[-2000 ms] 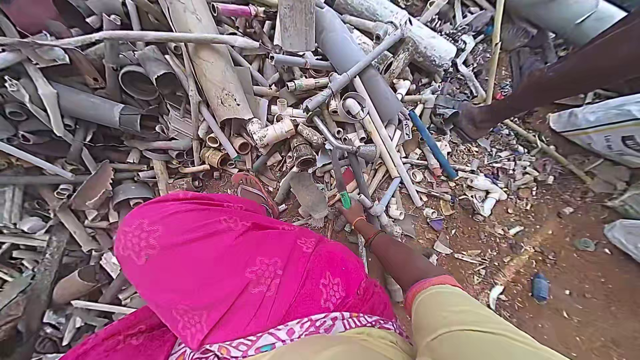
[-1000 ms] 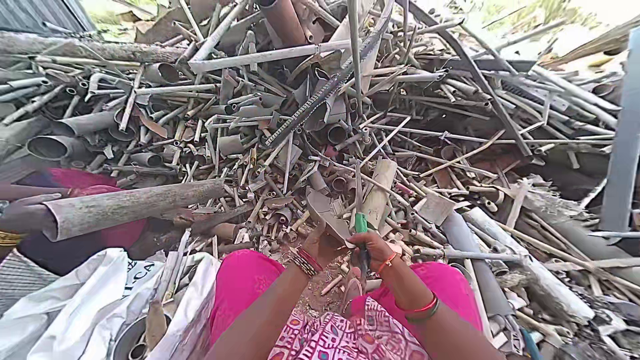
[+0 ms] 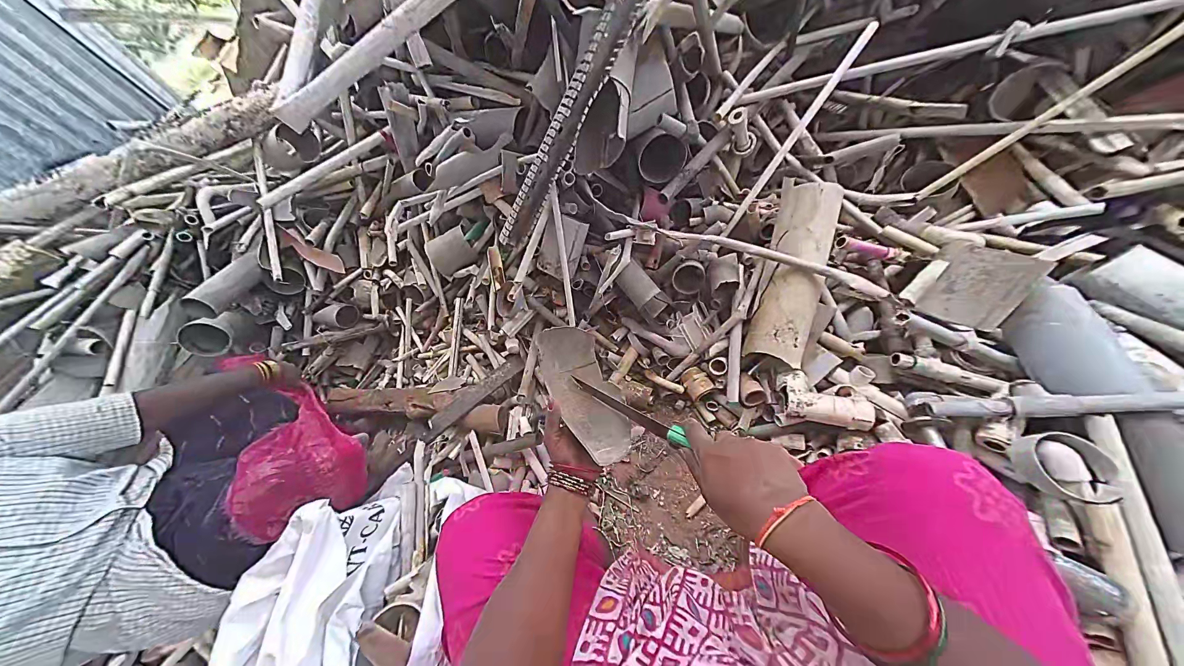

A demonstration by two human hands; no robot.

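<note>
My left hand [image 3: 566, 444] grips the lower left edge of a flat grey piece, which looks like plastic pipe wall [image 3: 583, 393], held upright over bare soil. In my right hand [image 3: 745, 476] is a knife with a green handle [image 3: 678, 436]. Its dark, narrow blade [image 3: 620, 405] points up and left and lies across the front of the grey piece; whether it touches the surface I cannot tell. Short pipe offcuts and pipe fittings [image 3: 700, 384] lie just beyond both hands.
A large heap of scrap pipes [image 3: 661, 153] rises ahead. At left, a person in a checked shirt [image 3: 69, 527] reaches near a pink bag [image 3: 296, 462]. A white sack [image 3: 319, 578] with printing lies beside my left knee. A corrugated metal sheet [image 3: 65, 83] stands at the upper left.
My right hand has brought the knife from upright to slanting across the grey piece. Two seconds ago the left hand was out of view. The view has swung round and now tilts further down.
</note>
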